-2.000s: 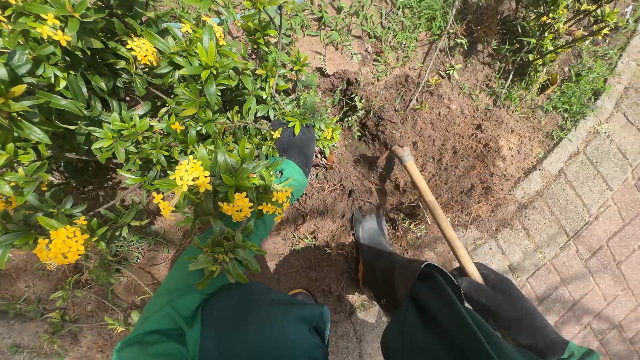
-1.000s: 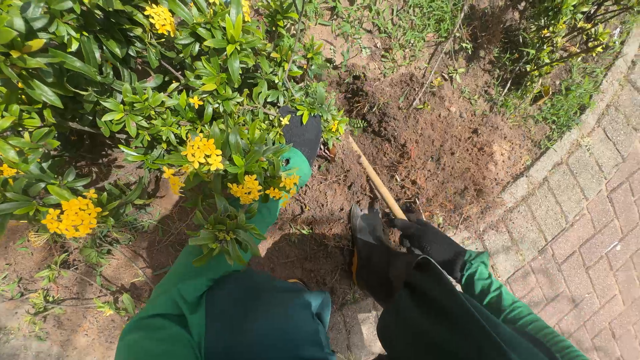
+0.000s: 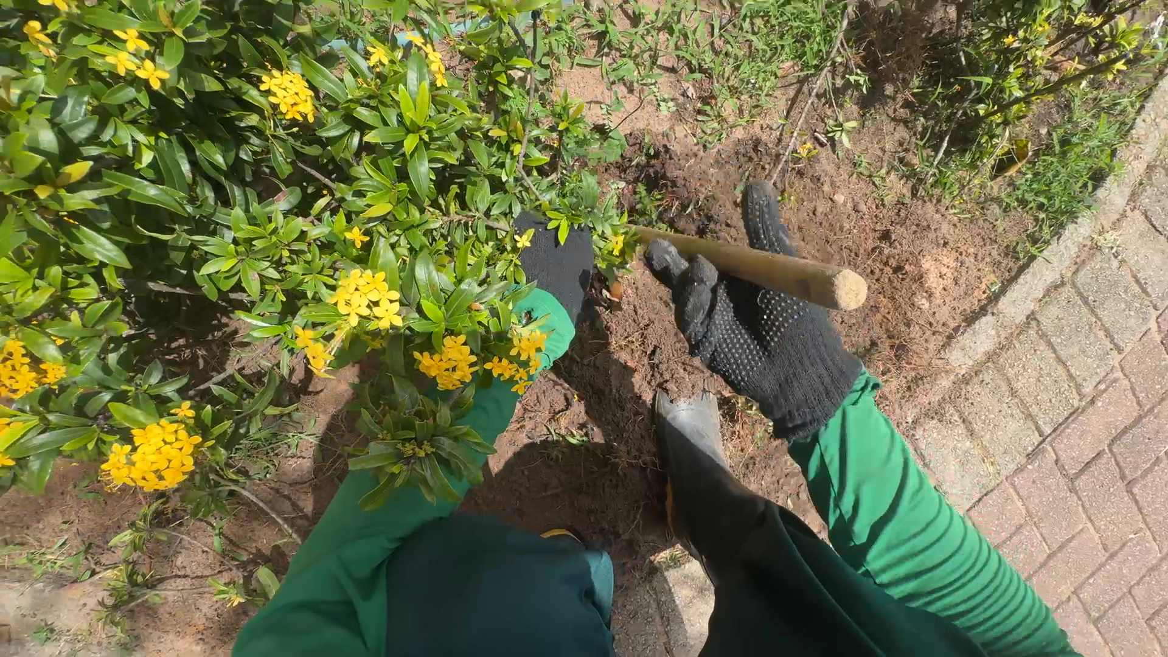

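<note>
My right hand (image 3: 757, 319), in a black knit glove with dotted grip, has its fingers spread under and beside a round wooden handle (image 3: 776, 269). The handle's cut end points right; its other end runs left behind the leaves, so the tool's head is hidden. My left hand (image 3: 555, 260), in a black glove, reaches down into the shrub, its fingers covered by leaves. Dug brown soil (image 3: 876, 246) lies around and beyond both hands. Whether my left hand holds anything cannot be seen.
A leafy shrub with yellow flowers (image 3: 365, 298) fills the left side. My rubber boot (image 3: 689, 456) stands on the soil between my arms. A concrete edging (image 3: 1049, 265) and brick paving (image 3: 1095, 429) lie at the right. Another shrub (image 3: 1022, 82) grows at the upper right.
The handle has swung from pointing down-right to lying nearly level, its end now raised toward the view. My right hand has moved up and its fingers have opened from around the handle.
</note>
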